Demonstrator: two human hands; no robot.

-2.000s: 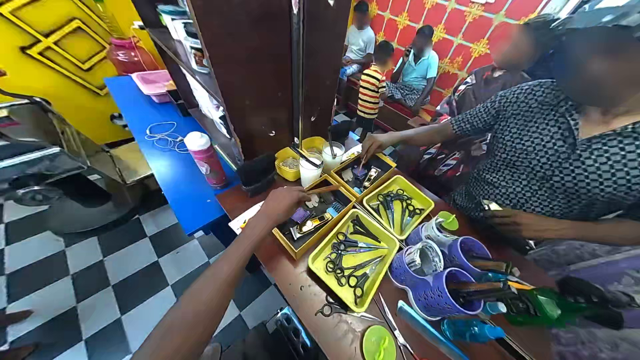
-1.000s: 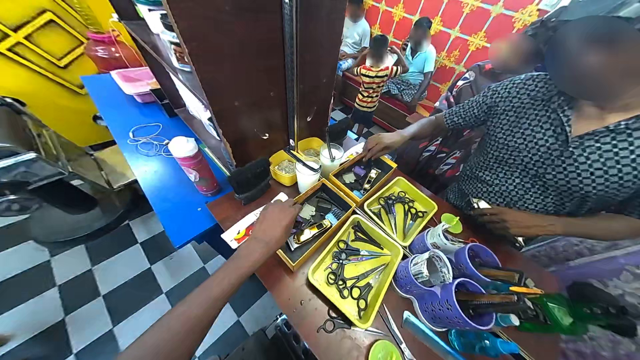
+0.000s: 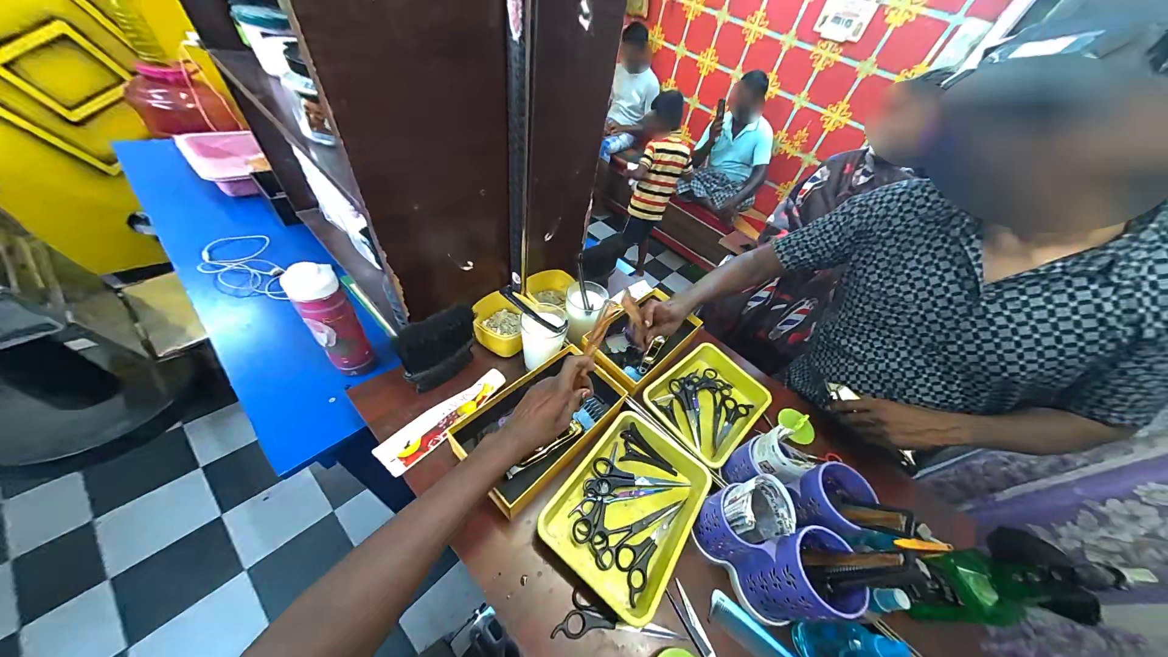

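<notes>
My left hand [image 3: 552, 401] is over a black-lined gold box [image 3: 520, 497] holding hair clippers [image 3: 547, 452] and a blue comb attachment [image 3: 591, 411]. Something slim and brown rises at its fingers; whether finger or object, I cannot tell. Beside the box, a yellow tray [image 3: 547, 529] holds several hair scissors [image 3: 630, 511]. The mirror seems to reflect this arm and, at right, my right hand [image 3: 899, 424] around a dark and silver tool; directly, that hand is out of frame. More scissors [image 3: 584, 620] lie on the brown counter [image 3: 497, 566].
Purple baskets [image 3: 757, 566] hold combs and brushes. A black brush [image 3: 436, 345], yellow container [image 3: 497, 338] and white cup [image 3: 544, 339] stand by the mirror. On the blue table [image 3: 210, 347] are a pink bottle [image 3: 328, 319] and white cable [image 3: 239, 265]. Seated people [image 3: 735, 155] appear behind the counter.
My left hand has moved from the box's left end towards the mirror, its wrist now raised over the box. The small person in stripes has turned and lowered their arms.
</notes>
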